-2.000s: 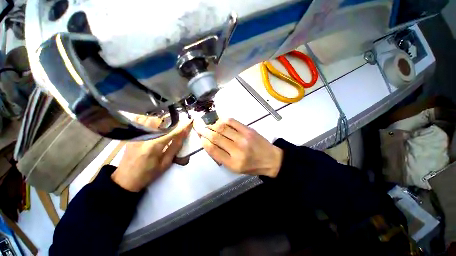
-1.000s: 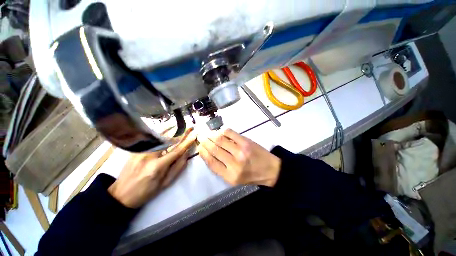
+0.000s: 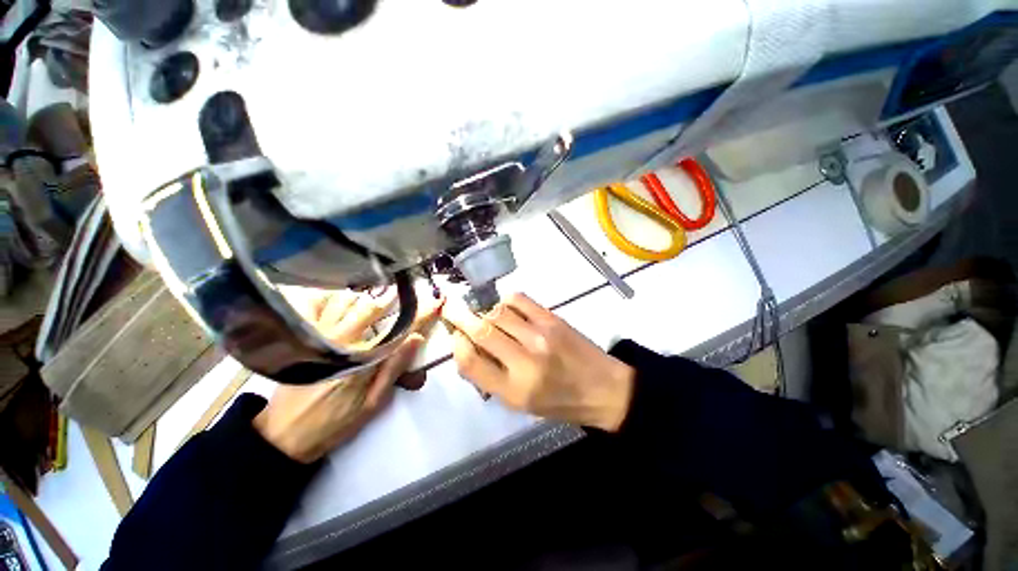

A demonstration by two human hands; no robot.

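The white sewing machine head [image 3: 447, 100] with a blue stripe fills the upper view. Its grey tension dial [image 3: 485, 259] sticks out above my hands. My left hand [image 3: 352, 390] lies at the needle area, its fingertips partly behind the machine's dark front part. My right hand [image 3: 536, 357] is close beside it with bent fingers at the needle. A small dark piece [image 3: 412, 380] shows under my left fingertips. Glare and my fingers hide most of the work, so what the fingertips hold cannot be made out.
Yellow-and-red-handled scissors [image 3: 642, 226] and a slim metal tool [image 3: 592, 255] lie right of the needle. A cord [image 3: 766, 307] hangs over the table edge. A white roll [image 3: 895, 192] stands at the right end. Stacked grey-brown pieces [image 3: 128, 357] and tan strips [image 3: 103, 460] lie left.
The view has shifted, showing more of the machine's top. My hands stay at the needle area, and the small dark piece shows again under my left fingertips.
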